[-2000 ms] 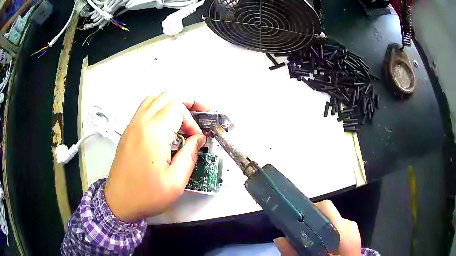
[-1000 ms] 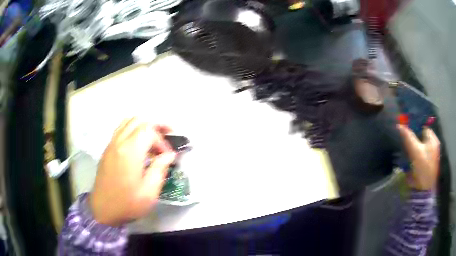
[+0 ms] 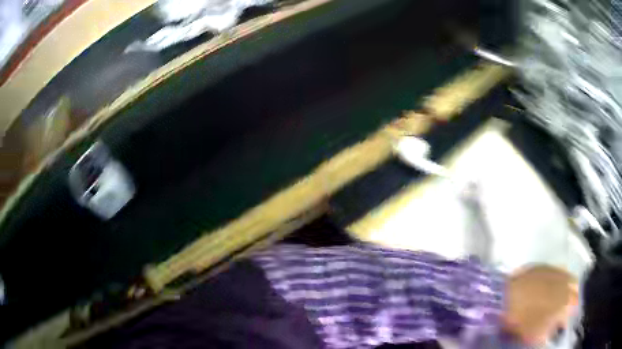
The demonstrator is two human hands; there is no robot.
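Observation:
The picture is strongly blurred. My left hand (image 3: 542, 301) is at the lower right, at the end of a purple checked sleeve, over the near part of the white work board (image 3: 470, 211). Its fingers are mostly hidden, and a small dark spot shows beside them; I cannot tell what it holds. The circuit board cannot be made out. A white plug (image 3: 414, 150) with its cord lies at the work board's left edge. My right hand and the soldering gun are not in view.
A white unit (image 3: 104, 183) with a dark opening sits on the dark belt (image 3: 225, 150) at the left. A worn yellowish rail (image 3: 286, 204) runs diagonally between belt and bench. White cords (image 3: 580, 82) are heaped at the upper right; more white items (image 3: 204, 17) lie beyond the belt.
The view has swung left to the belt. The fan, black sleeves, right hand and soldering gun have left the picture. My left hand now shows at the lower right.

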